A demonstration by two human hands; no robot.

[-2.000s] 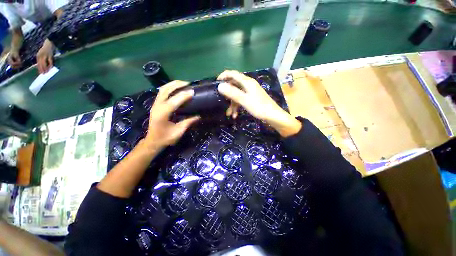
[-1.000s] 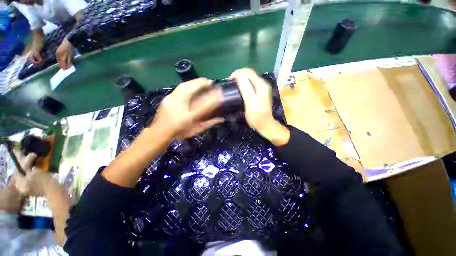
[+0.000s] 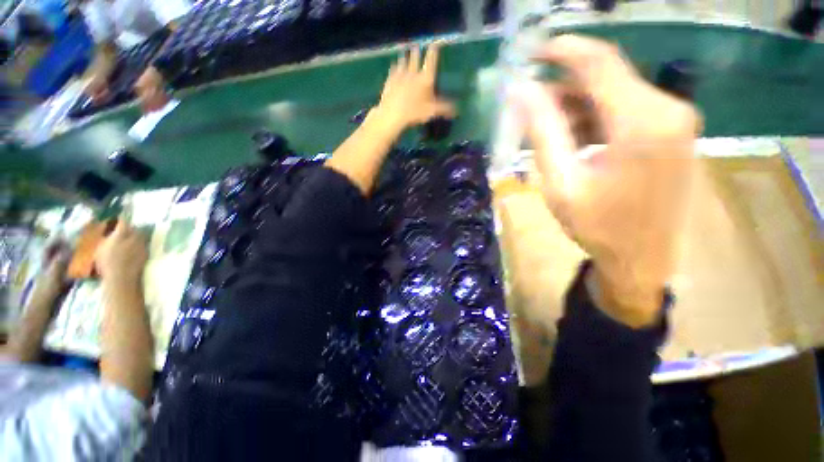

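My left hand (image 3: pixel 411 95) reaches over the green conveyor belt (image 3: pixel 316 108) with its fingers spread. A black cylinder (image 3: pixel 439 128) shows just below its thumb; whether they touch is unclear. My right hand (image 3: pixel 632 149) is raised at the right, large and blurred, with bent fingers. A dark patch shows between its thumb and fingers, and I cannot tell whether it is a held part or a gap. The glossy black blister tray (image 3: pixel 443 298) lies in front of me, its middle hidden by my left sleeve. Its visible pockets look empty.
Several black cylinders (image 3: pixel 131 164) lie on the belt at left. A white post (image 3: pixel 510 99) rises beside the belt. Cardboard (image 3: pixel 741 244) covers the right bench, with a brown carton (image 3: pixel 768 411) below. At left, a neighbour's hands hold an orange-brown block (image 3: pixel 88 251) over newspaper (image 3: pixel 172 235).
My hands have parted from the cylinder they held together. The left has gone forward over the belt, the right out to the right. The neighbour's hands have moved onto the orange-brown block.
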